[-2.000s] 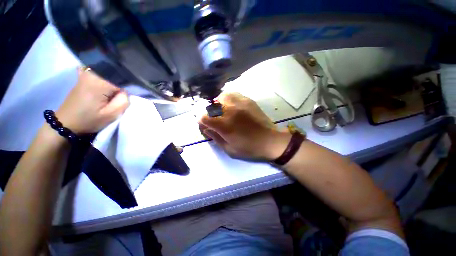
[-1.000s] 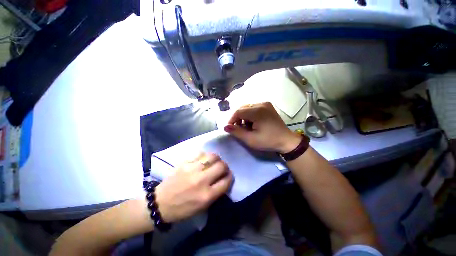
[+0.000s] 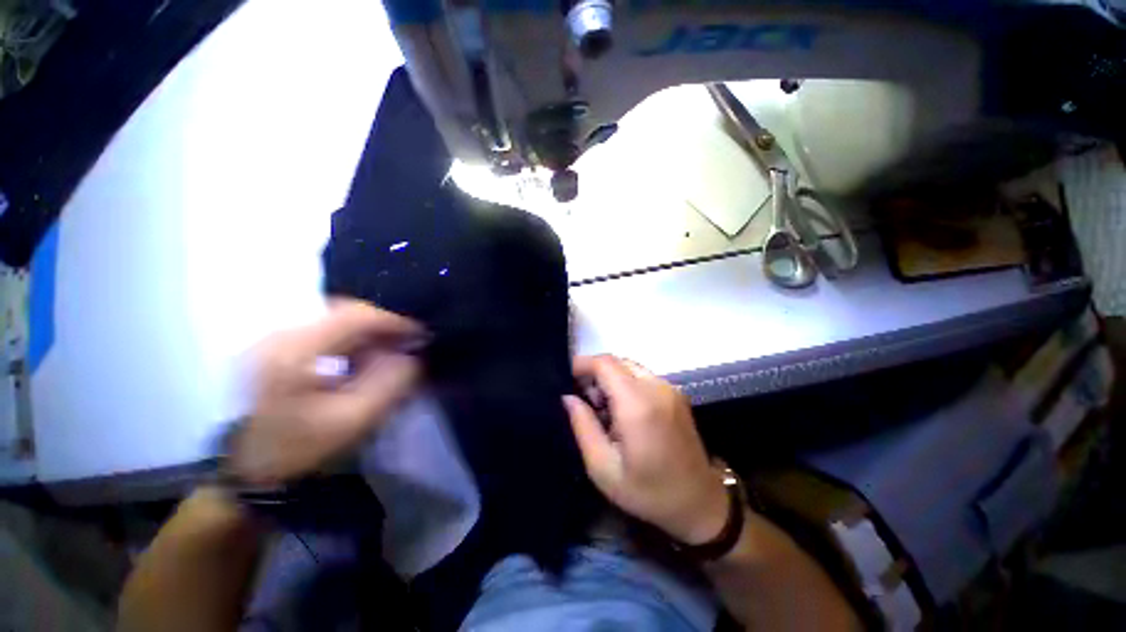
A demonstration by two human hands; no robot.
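Note:
A large black fabric panel [image 3: 482,284] lies black side up from beside the presser foot area [image 3: 531,179] over the table's front edge toward my lap. Part of its pale reverse shows below my left hand. My left hand [image 3: 327,389] is blurred, over the panel's left side; whether its fingers hold the cloth is unclear. My right hand [image 3: 642,444] is at the panel's right edge by the table's front edge, thumb and fingers closed on that edge. The sewing machine head [image 3: 741,74] is above the panel.
Silver scissors [image 3: 790,228] lie right of the needle, beside a pale angular piece [image 3: 729,210]. A dark flat rectangle [image 3: 957,241] is at the far right. Black cut pieces [image 3: 99,99] lie at the back left. The ruler-marked table edge [image 3: 852,352] runs along the front.
The panel, pale side up a second ago, now shows mostly its black side and reaches farther back left of the needle. My left hand moved left and up; my right hand moved down toward the table edge.

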